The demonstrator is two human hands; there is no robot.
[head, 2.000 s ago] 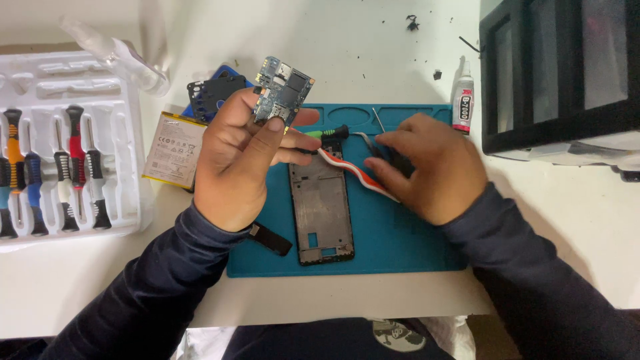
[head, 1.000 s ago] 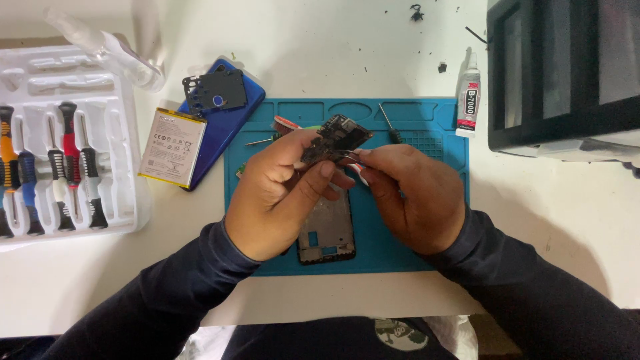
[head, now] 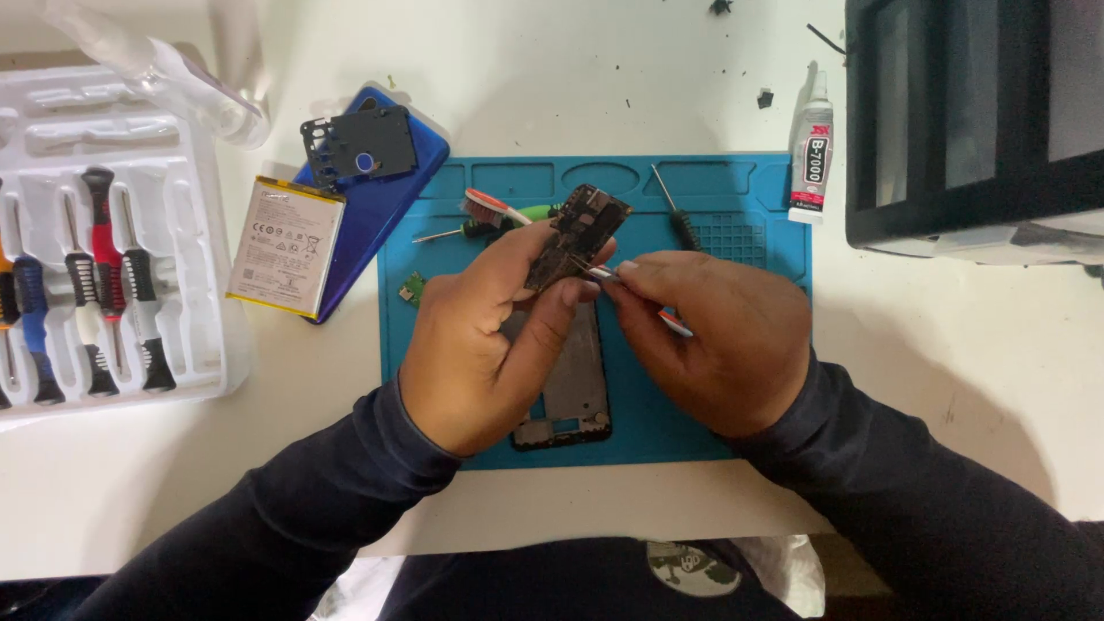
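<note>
My left hand [head: 483, 345] grips a phone circuit board [head: 589, 226] between thumb and fingers, tilted above the mat. My right hand [head: 720, 345] pinches a slim metal-tipped tool, probably tweezers [head: 599, 271], whose tip meets the lower part of the board. Beneath both hands lies a phone frame [head: 573, 371], partly covered by my left hand. A toothbrush [head: 496, 207] with orange and white handle runs behind the hands, and a green-handled tool lies beside its bristles. A small green board [head: 412, 290] sits left of my left hand.
A blue silicone mat [head: 517, 457] carries a screwdriver [head: 681, 220]. To the left are a phone battery [head: 286, 246], a blue back cover [head: 379, 216] under a black plastic part [head: 366, 142], and a white screwdriver tray [head: 203, 259]. Right: glue tube [head: 812, 159], black-framed box [head: 966, 121].
My right hand has come from the right side of the mat to the board, bringing the slim tool's tip against it. My left hand has lowered and turned the board, which now looks darker.
</note>
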